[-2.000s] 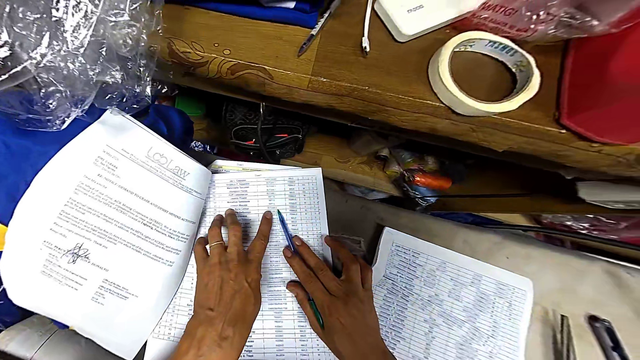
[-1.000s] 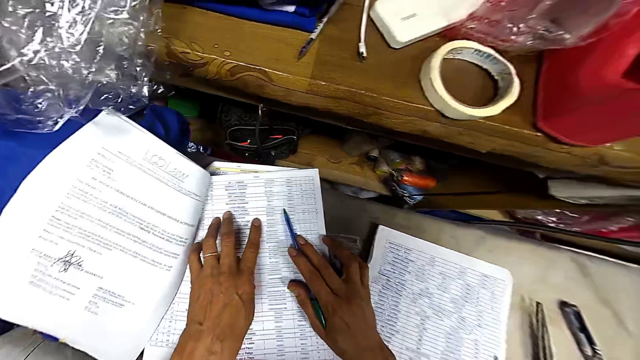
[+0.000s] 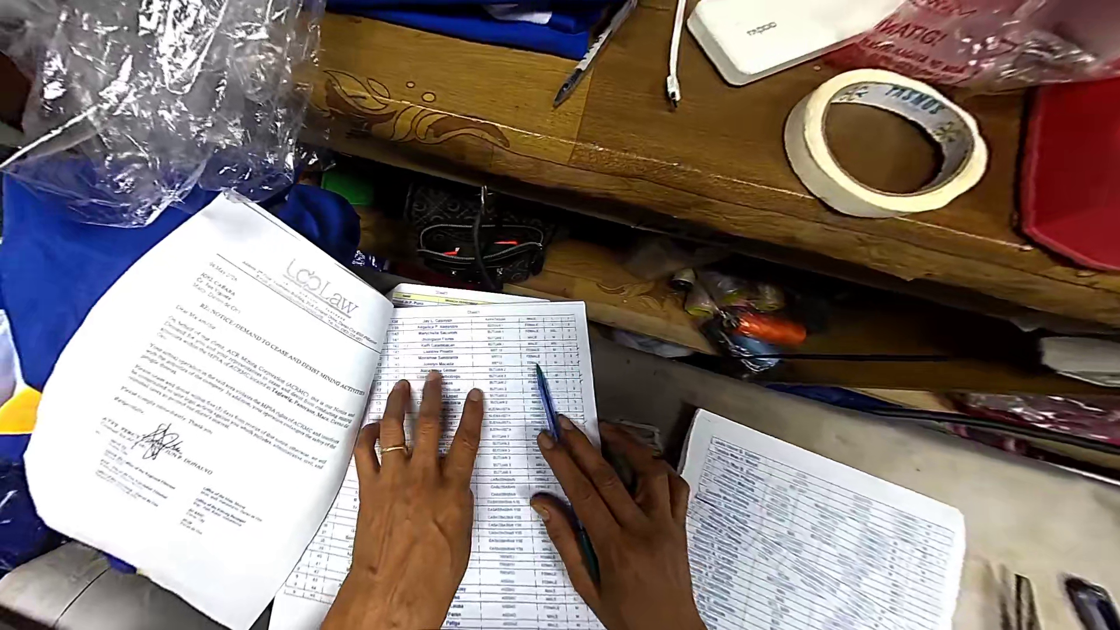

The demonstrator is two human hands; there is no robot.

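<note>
My left hand (image 3: 411,507) lies palm down with fingers spread on a printed table sheet (image 3: 507,525), a ring on one finger. To its right, my right hand (image 3: 617,525) rests on the same sheet's right edge and holds a blue pen (image 3: 547,402) between thumb and fingers, the tip pointing up the page. A signed printed letter (image 3: 210,420) with a curled edge lies left of the sheet and partly overlaps it. Right of my right hand is another printed table sheet (image 3: 822,525). More paper shows under the top edge of the middle sheet.
Above runs a wooden shelf (image 3: 490,70) with a masking tape roll (image 3: 885,144), a white device (image 3: 779,35), a cable end (image 3: 674,87) and a pen (image 3: 595,52). A patterned pouch (image 3: 477,236) and thread spools (image 3: 752,315) sit below. Clear plastic (image 3: 166,105) covers blue cloth at left; metal tools (image 3: 1015,599) lie lower right.
The fingers of my left hand have shifted a little on the sheet since the first frame. My right hand keeps the pen. The view has moved slightly.
</note>
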